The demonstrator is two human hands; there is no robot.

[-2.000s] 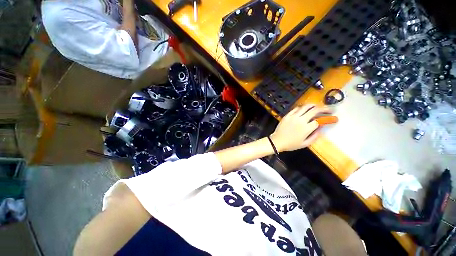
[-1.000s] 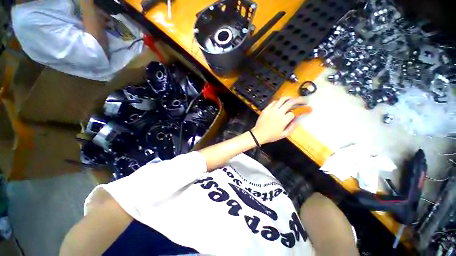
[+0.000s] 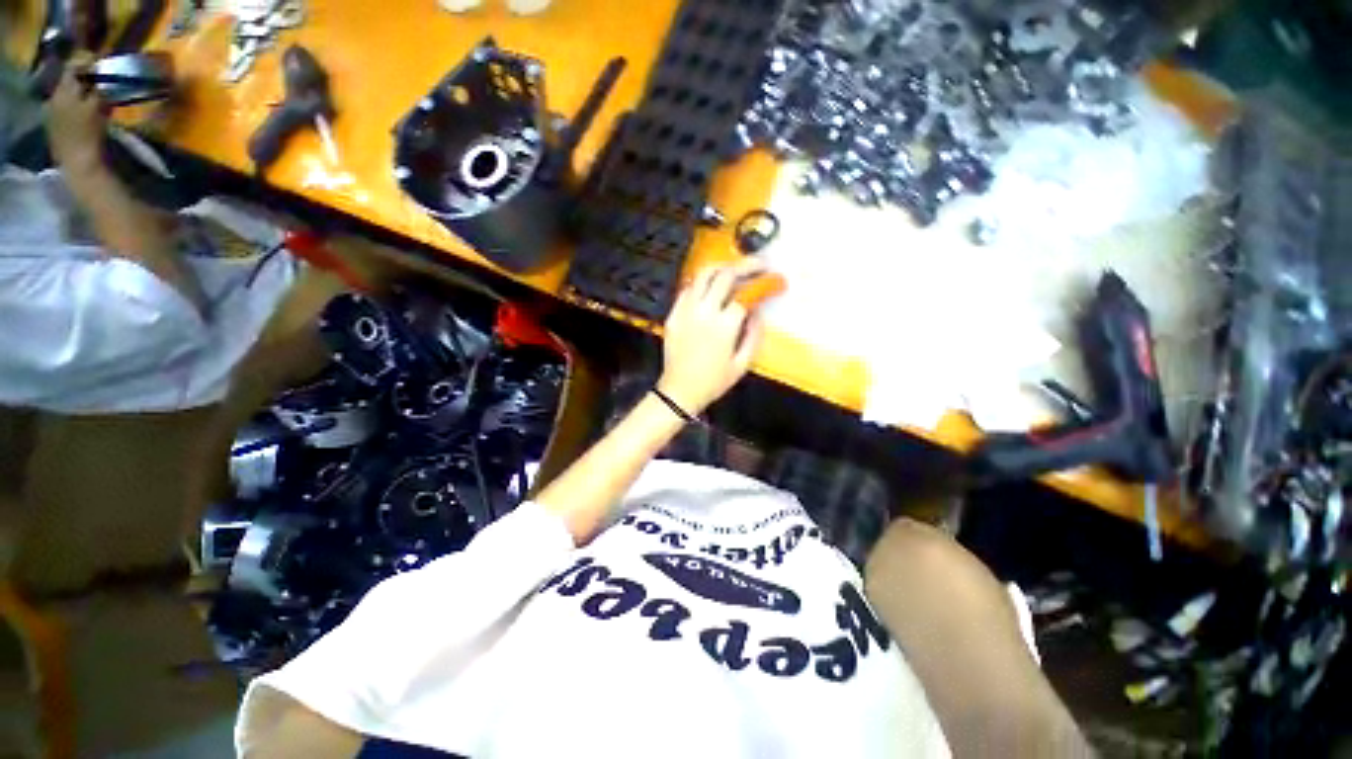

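My left hand (image 3: 706, 338), with a dark band at the wrist, rests at the bench's front edge. Its fingers are around an orange-handled tool (image 3: 759, 288); the tool's working end cannot be made out. A small black ring (image 3: 756, 230) and a tiny shiny part (image 3: 712, 217) lie just beyond the fingers. A black perforated tray (image 3: 641, 223) lies left of the ring. A black housing (image 3: 512, 223) with a round central hole stands left of the tray, its open side up. My right hand is not in view.
Small black-and-silver parts (image 3: 905, 134) are heaped at the back. A black-and-red glue gun (image 3: 1130, 389) lies at the right front edge. Another glue gun (image 3: 301, 107) lies back left. Housings (image 3: 423, 497) fill a carton below left. A person's arm (image 3: 126, 223) is at far left.
The view has swung, so the bench things appear further left and more upright. More of the bench's right side shows. The left hand keeps its place by the ring, still around the orange handle.
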